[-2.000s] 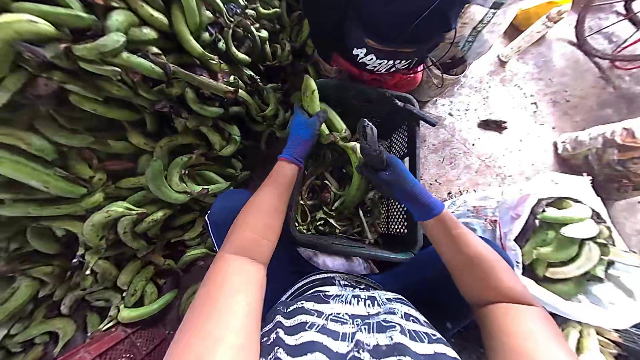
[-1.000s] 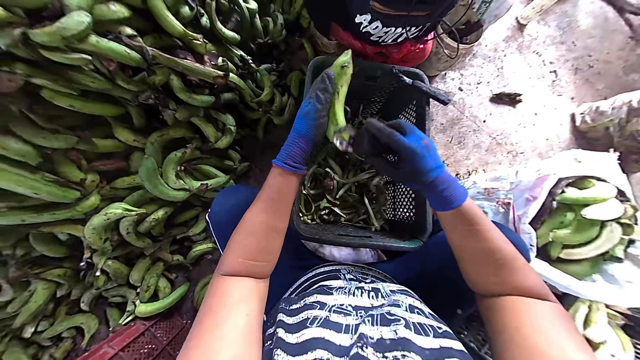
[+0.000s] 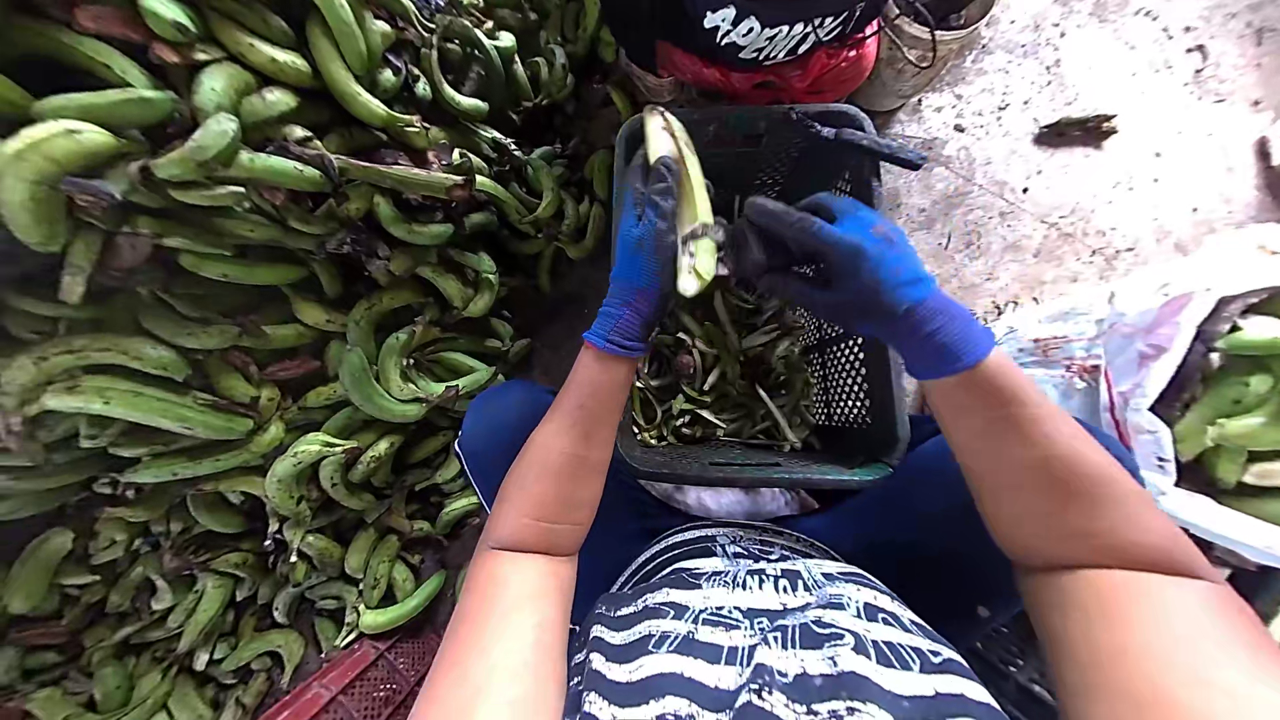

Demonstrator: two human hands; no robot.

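Observation:
My left hand [image 3: 648, 235], in a blue and black work glove, holds a green plantain [image 3: 690, 205] nearly upright above a black plastic crate [image 3: 760, 465]. Pale flesh shows along part of the plantain. My right hand [image 3: 845, 260], gloved alike, is closed around the dark handle of a small peeling tool [image 3: 712, 240], whose metal end lies against the plantain's lower part. The tool's exact shape is hidden by the fingers. Strips of green peel [image 3: 735, 370] lie in the crate between my legs.
A large heap of green plantains [image 3: 230, 400] fills the left side, with a red crate [image 3: 350, 680] at its lower edge. At right, a white sack [image 3: 1140, 370] holds peeled plantains [image 3: 1235, 410]. A bucket [image 3: 915, 55] stands beyond the crate, beside a red plastic bag [image 3: 770, 70].
Two seconds ago the plantain's skin looked mostly green; now a pale strip shows along it. My left hand has turned it more upright, and my right hand has brought the tool against it.

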